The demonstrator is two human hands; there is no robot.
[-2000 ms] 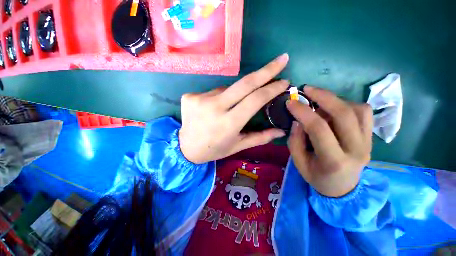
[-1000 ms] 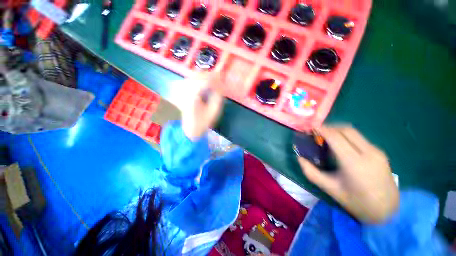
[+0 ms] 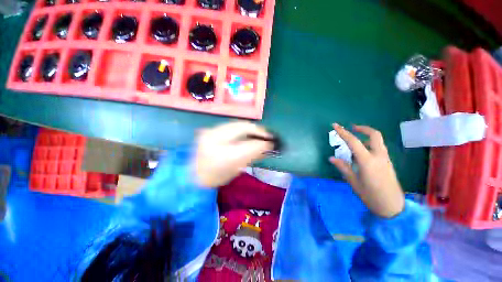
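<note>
My left hand (image 3: 228, 151) holds a dark round watch head (image 3: 272, 144) by its edge, over the green bench in front of the tray; both are blurred. My right hand (image 3: 366, 165) has its fingers apart around a small white crumpled cloth (image 3: 339, 145) on the bench; whether it touches the cloth is not clear. The red-pink parts tray (image 3: 181, 106) holds many black watch heads. Two in its near row, one watch head (image 3: 157, 76) and another watch head (image 3: 201, 86), show orange tabs. Blue and white bits (image 3: 238, 88) lie in the corner pocket. One near-row pocket (image 3: 114, 69) is empty.
Red trays (image 3: 462, 182) stand at the right. A pale white block (image 3: 443, 130) lies against them, with a crinkled clear bundle (image 3: 416, 73) behind it. Empty red trays (image 3: 52, 165) and brown cardboard (image 3: 113, 158) are below the bench edge at the left.
An orange-tabbed watch head now sits in a second near-row pocket. My right hand has let go of a watch head and moved to the white cloth. My left hand now holds a watch head.
</note>
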